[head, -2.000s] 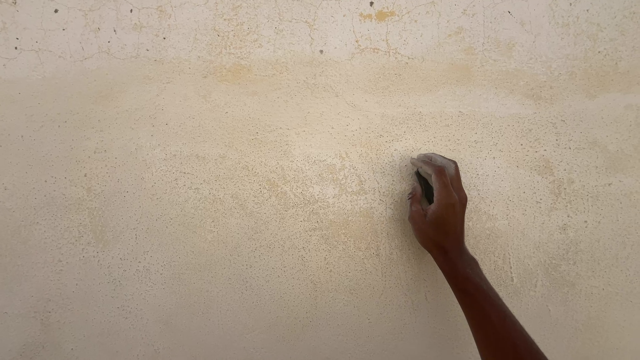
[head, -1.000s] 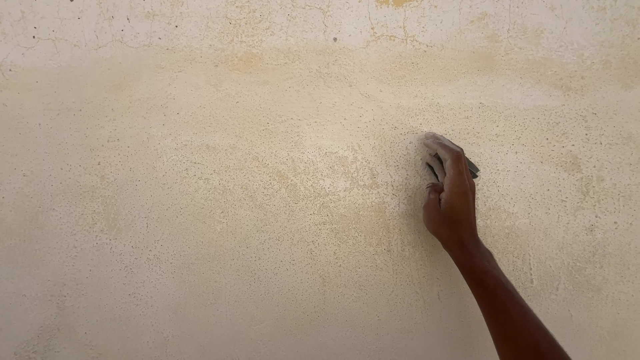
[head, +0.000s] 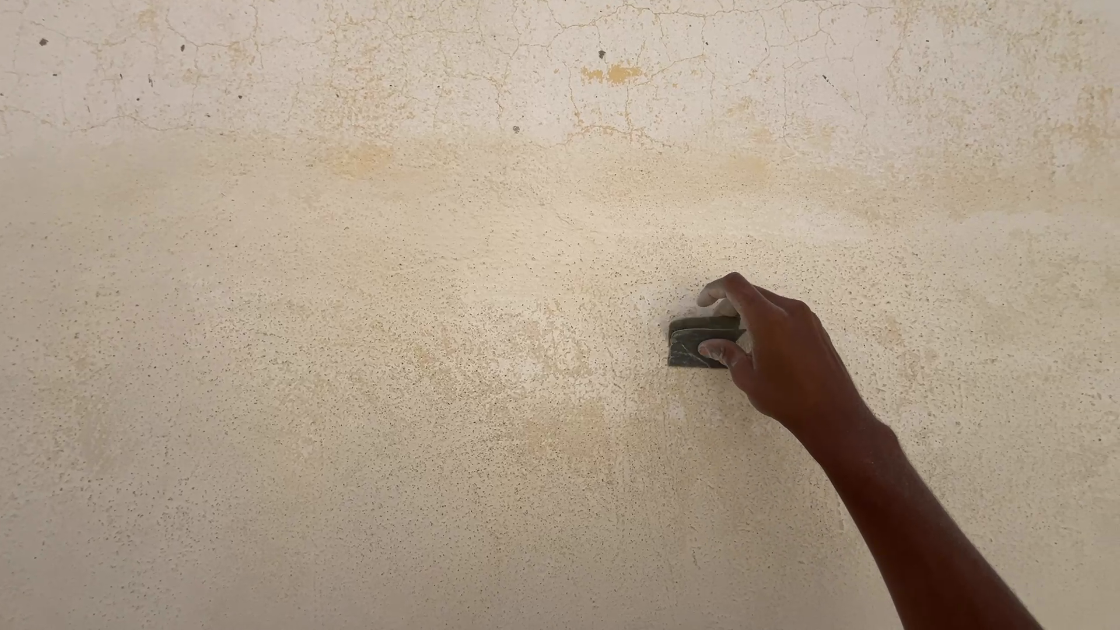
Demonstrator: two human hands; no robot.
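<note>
My right hand (head: 779, 354) reaches in from the lower right, its thumb and fingers closed around a dark folded sheet, apparently sandpaper (head: 700, 342). The sheet lies against a cream plastered wall (head: 394, 367), right of the middle of the view. Pale dust coats the thumb tip and fingertips. Part of the sheet is hidden behind the thumb and palm. My left hand is out of view.
The wall fills the whole view. Fine cracks, small dark pits and an ochre patch (head: 621, 73) mark its whiter upper band. Lower down, the surface is speckled with tiny pits and has faint yellowish stains.
My right hand has turned on the wall, and the dark sheet, mostly hidden by the fingers before, now shows at its left. It has stayed in my grip.
</note>
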